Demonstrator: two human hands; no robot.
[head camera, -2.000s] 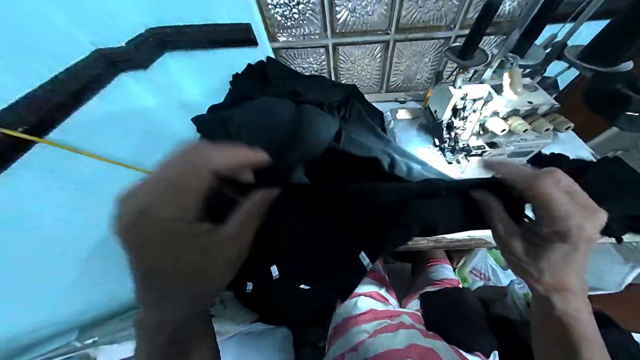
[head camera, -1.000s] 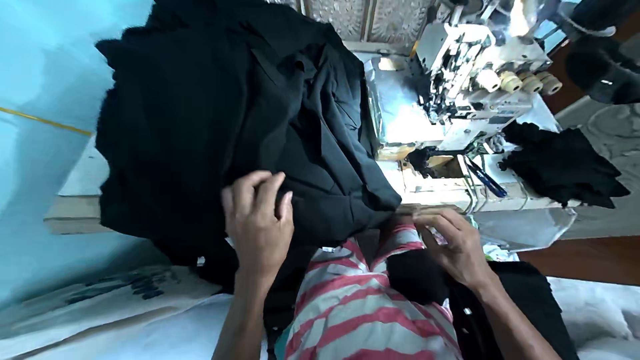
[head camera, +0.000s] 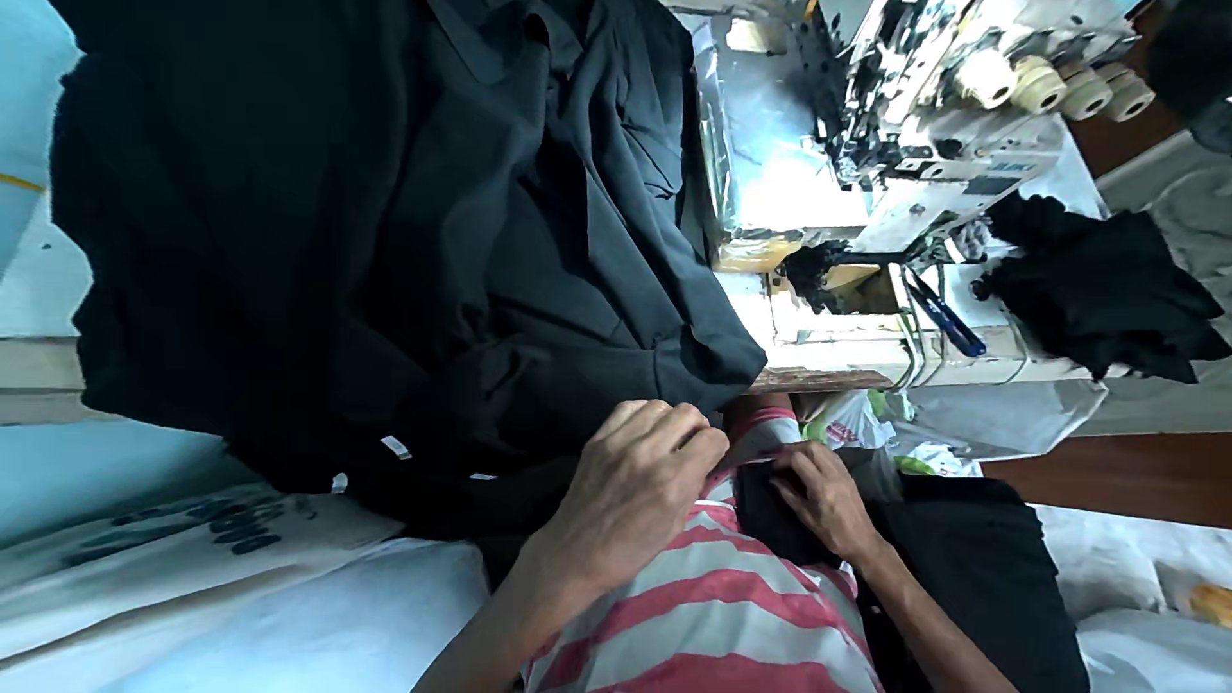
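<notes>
A large pile of black cloth (head camera: 462, 221) spreads over the worktable and hangs past its front edge, with small white tags near the bottom. My left hand (head camera: 650, 481) is above the lap at the pile's lower right edge, fingers bent; whether it grips any cloth cannot be told. My right hand (head camera: 823, 496) is at a black cloth piece (head camera: 775, 515) lying on the red-and-white striped garment (head camera: 722, 606), its fingertips on the cloth and partly hidden. More black cloth (head camera: 972, 568) lies right of the lap, beneath the right forearm.
An industrial sewing machine (head camera: 943, 125) with several thread tension knobs stands at the upper right. On the table edge (head camera: 828, 375) lies a blue-handled tool (head camera: 948, 313), left of a small black cloth heap (head camera: 1107, 284). Plastic bags (head camera: 857, 423) hang below. White sacking (head camera: 318, 616) lies lower left.
Two seconds ago both hands held black cloth stretched up in front of the view. That cloth is down, and both hands are low by the lap. Since one second ago, my left hand has moved right.
</notes>
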